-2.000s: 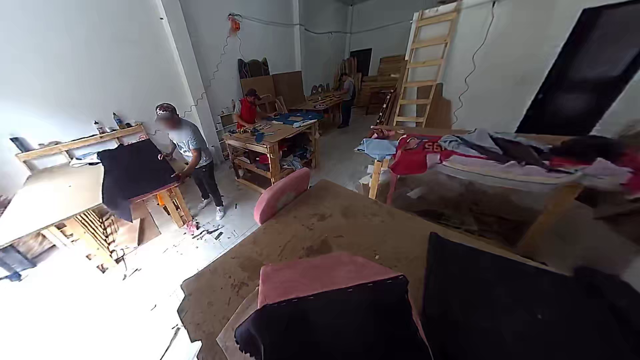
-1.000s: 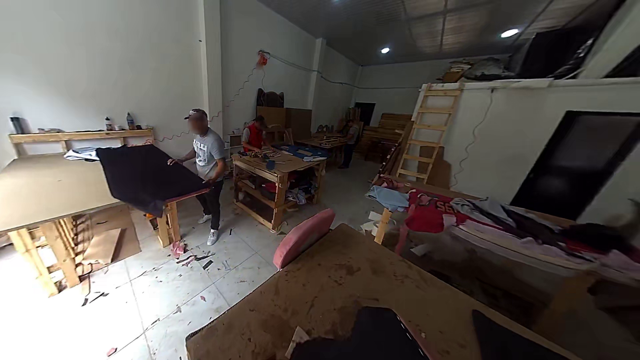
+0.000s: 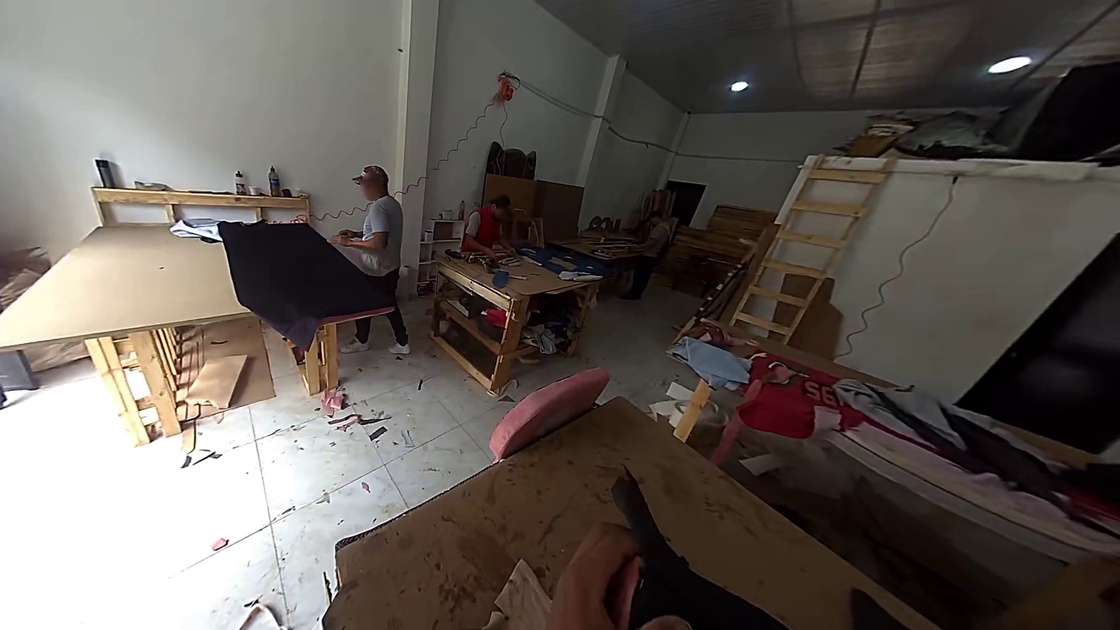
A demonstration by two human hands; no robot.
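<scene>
At the bottom edge, my left hand point(image 3: 597, 573) grips a piece of black fabric point(image 3: 687, 591) with a bit of pink material point(image 3: 626, 588) showing beside the fingers. A narrow strip of the fabric points up and away over the brown work table point(image 3: 490, 525). A small patch of skin shows at the frame's lower edge beneath the fabric; it looks like part of the same hand. My right hand cannot be made out. Beyond the table's far edge stands a curved pink padded piece point(image 3: 549, 413). A pale scrap point(image 3: 523, 595) lies left of my hand.
A person point(image 3: 381, 236) stands behind a left table draped with dark cloth point(image 3: 293, 271). Two more people work farther back, one at a wooden workbench point(image 3: 477, 280). Garments point(image 3: 796, 394) cover a table at right; a wooden ladder point(image 3: 805, 254) leans behind. Scraps litter the tiled floor point(image 3: 324, 472).
The view has tilted up and turned. The black fabric, earlier spread over a pink piece on the near table, is now bunched in my hand. The person at left now stands more upright.
</scene>
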